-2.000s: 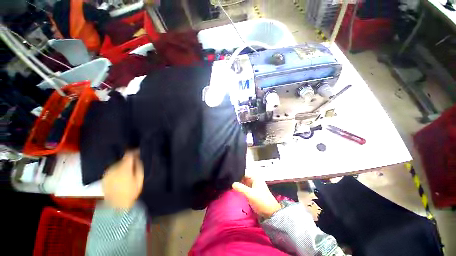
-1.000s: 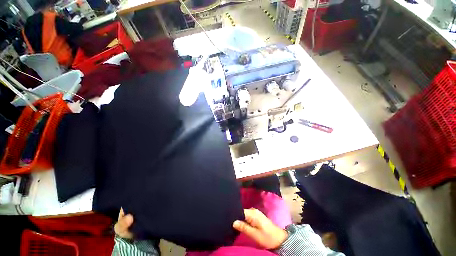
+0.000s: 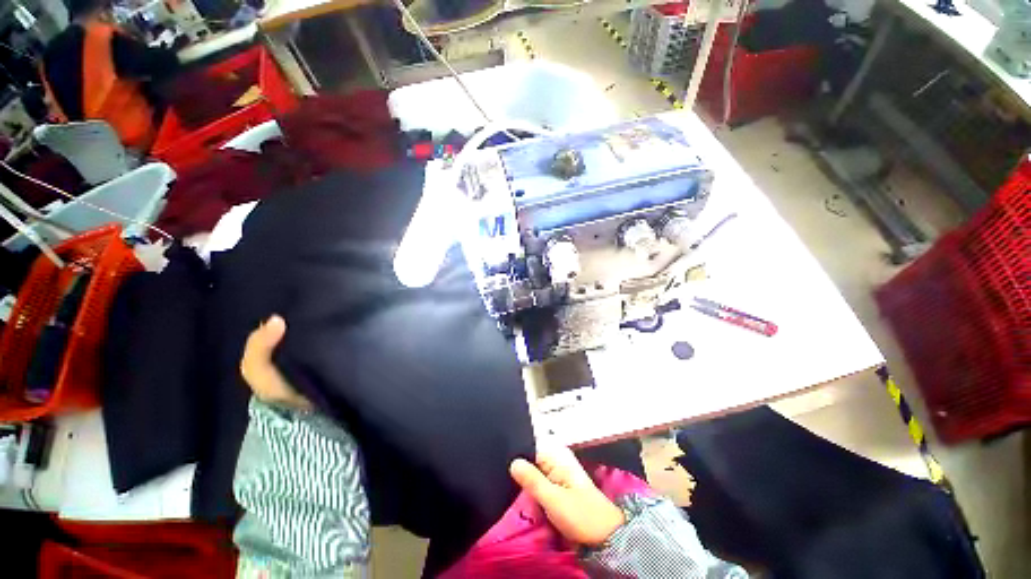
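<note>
A black garment panel [image 3: 396,373] lies over the table left of the machine and hangs over the front edge toward my lap. My left hand [image 3: 267,360] is on the panel's left part, with the cloth edge at its fingers; its exact grip is hard to see. My right hand [image 3: 565,493] pinches the panel's right edge between thumb and fingers, below the table edge. The blue-topped overlock machine [image 3: 611,181] stands right of the cloth, its needle area [image 3: 522,296] beside the panel. The white lamp head [image 3: 427,240] hangs over the cloth.
A red-handled tool [image 3: 735,317] and small black disc [image 3: 683,351] lie on the white table. Black cloth [image 3: 825,498] hangs at lower right. An orange-red basket [image 3: 85,328], smaller dark pile [image 3: 153,373] and maroon heap [image 3: 339,130] are left. A person [image 3: 100,70] sits at far upper left.
My left hand has moved up and inward from the panel's lower left corner, and the cloth there is now folded and raised. My right hand still holds the right edge.
</note>
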